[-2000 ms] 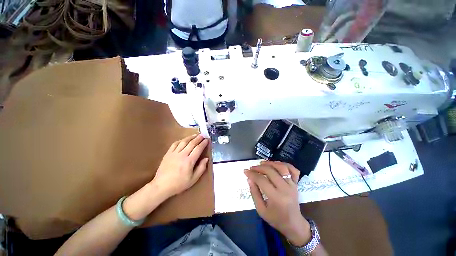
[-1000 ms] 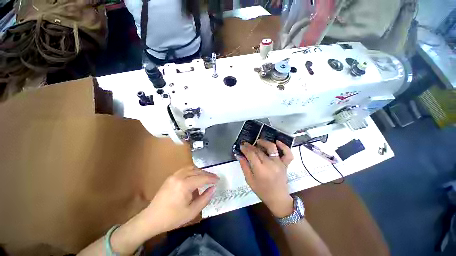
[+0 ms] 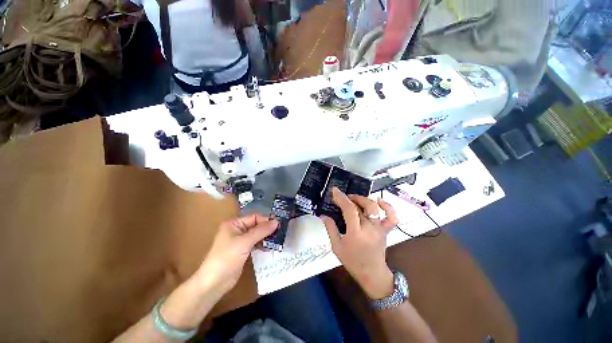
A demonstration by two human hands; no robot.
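A black care label (image 3: 278, 228) with white print is pinched between the thumb and fingers of my left hand (image 3: 235, 249), in front of the needle area. My right hand (image 3: 360, 240) rests with its fingertips on the black label stacks (image 3: 310, 187), right of the presser foot (image 3: 244, 194). Whether it grips a label cannot be told. The brown garment panel (image 3: 154, 221) lies at left, its edge near the presser foot, partly under my left forearm.
The white machine arm (image 3: 295, 127) spans behind the labels. A pink tool (image 3: 408, 198) with a black cord and a black swatch (image 3: 445, 191) lie at right. Brown pieces (image 3: 443, 281) hang at front right. A person (image 3: 205, 40) is behind the machine.
My left hand has left the panel edge and now holds a label to the right of it. My right hand has moved onto the label stacks. The view has shifted right.
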